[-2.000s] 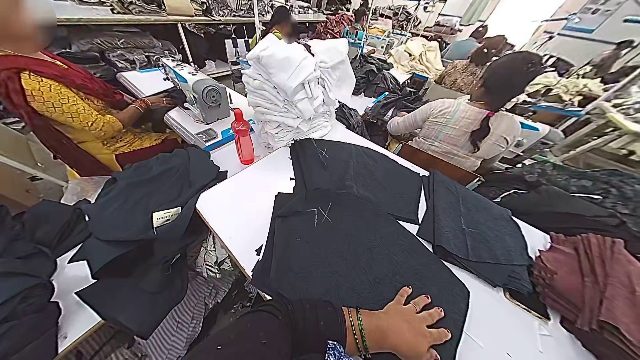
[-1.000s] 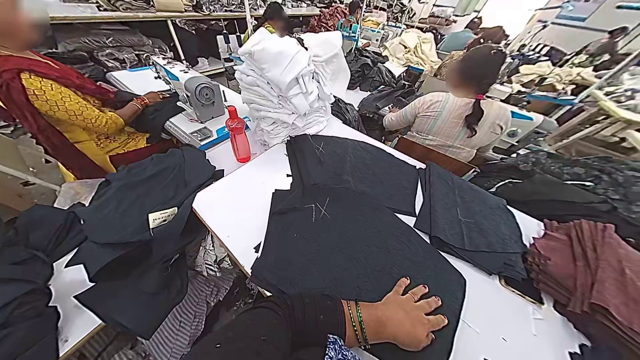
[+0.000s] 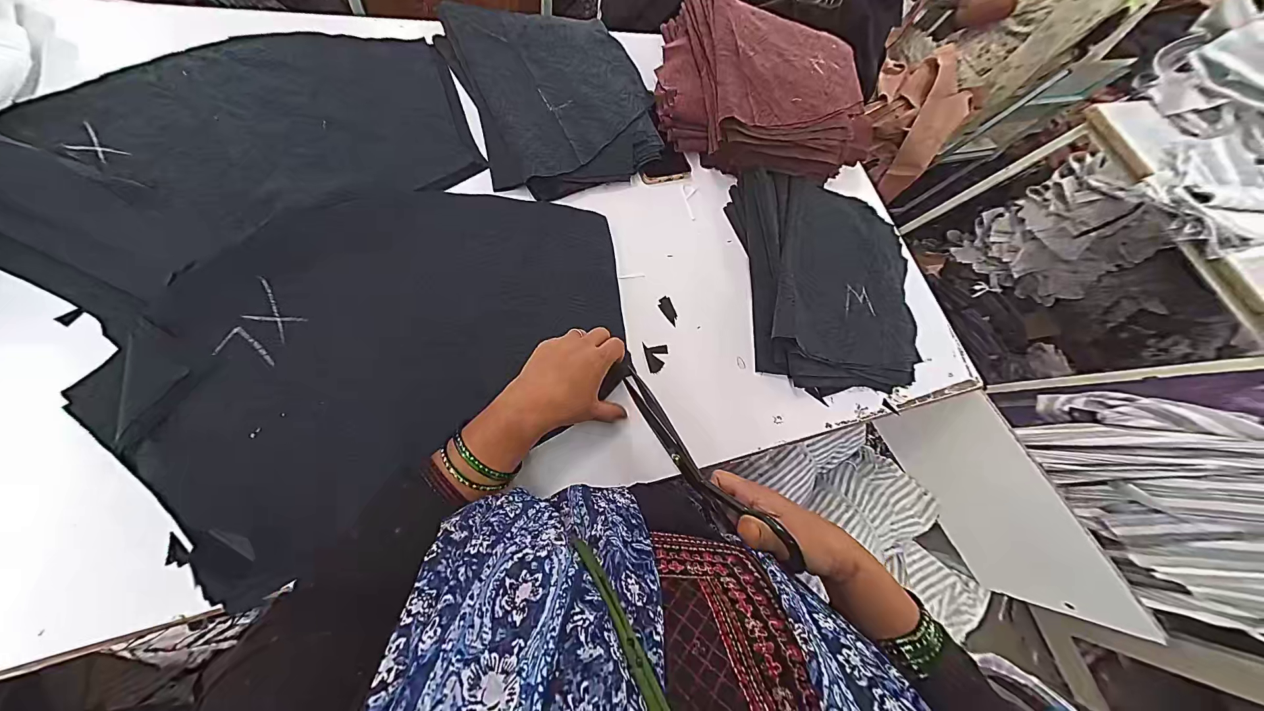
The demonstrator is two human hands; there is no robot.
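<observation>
A large stack of dark cut fabric panels (image 3: pixel 425 286) with chalk marks lies on the white table (image 3: pixel 691 257). My left hand (image 3: pixel 568 380) grips its near right edge, thumb below and fingers on top. Black-handled fabric scissors (image 3: pixel 676 454) are in my right hand (image 3: pixel 810 543), their tips at that edge beside my left fingers. Whether the blades are parted is hard to tell. Small dark fabric scraps (image 3: pixel 656 356) lie just right of the edge. Another dark panel stack (image 3: pixel 247 118) sits behind, partly under or against the large one.
A folded dark stack (image 3: pixel 553 99) and a maroon fabric pile (image 3: pixel 760 84) lie along the far side. A smaller chalk-marked dark pile (image 3: pixel 834 286) is near the table's right corner. Striped cloth (image 3: pixel 849 484) hangs below the edge; more fabric heaps (image 3: pixel 1086 227) are at the right.
The view has swung down and right. My left hand, earlier spread flat on the dark panels, now holds their edge. My right hand and the scissors have come into view.
</observation>
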